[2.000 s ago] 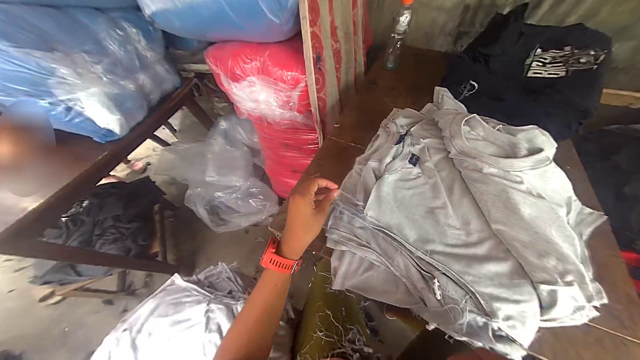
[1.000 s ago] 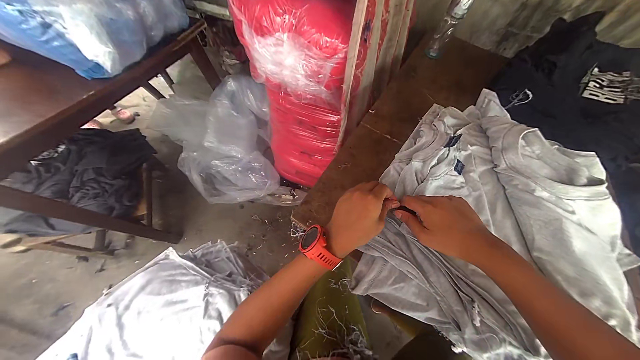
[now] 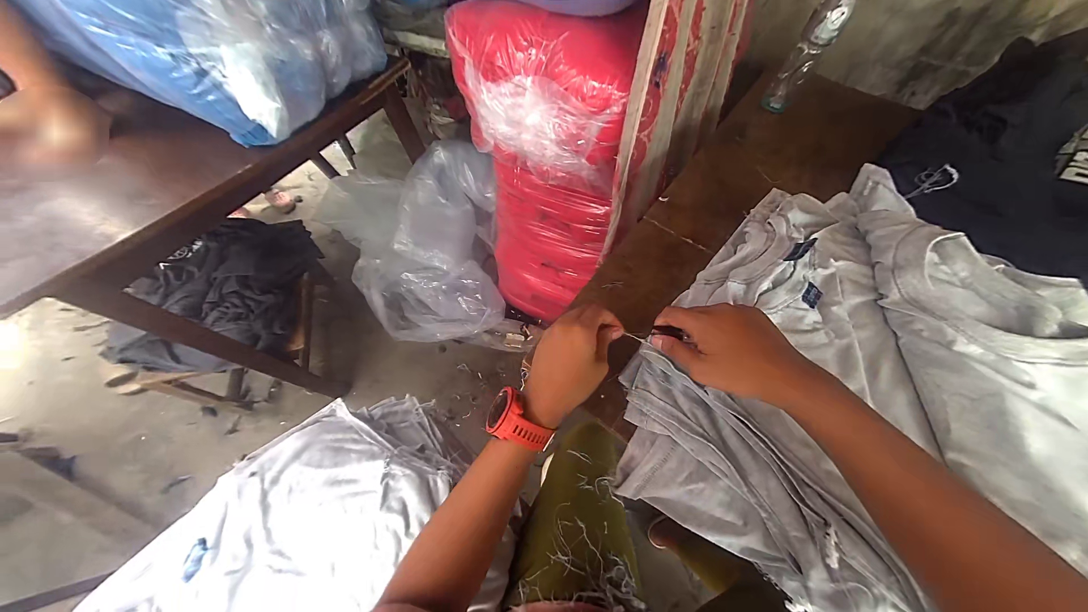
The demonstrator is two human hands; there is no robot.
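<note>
Grey T-shirts (image 3: pixel 816 280) lie in a pile on a brown wooden table (image 3: pixel 722 195), with neck labels showing. At the pile's left edge my right hand (image 3: pixel 718 344) is closed around a small dark tool (image 3: pixel 671 332), whose kind I cannot tell. My left hand (image 3: pixel 578 348), with an orange watch at the wrist, pinches a pale thread (image 3: pixel 632 337) just left of the right hand. The thread runs between the two hands, close to the hem of a grey shirt. Loose threads cling to the olive trousers (image 3: pixel 578 518) below.
White shirts (image 3: pixel 297 510) are piled at lower left. Red plastic-wrapped bundles (image 3: pixel 552 170) and a clear plastic bag (image 3: pixel 433 255) stand beyond. A glass bottle (image 3: pixel 803 55) and dark shirts (image 3: pixel 977 170) are on the table. Another person's hand (image 3: pixel 51 123) is over the left table.
My right hand has come in to the grey shirts' edge since the earliest frame. Since one second ago my hands have parted slightly, with a thread between them. The view has shifted right.
</note>
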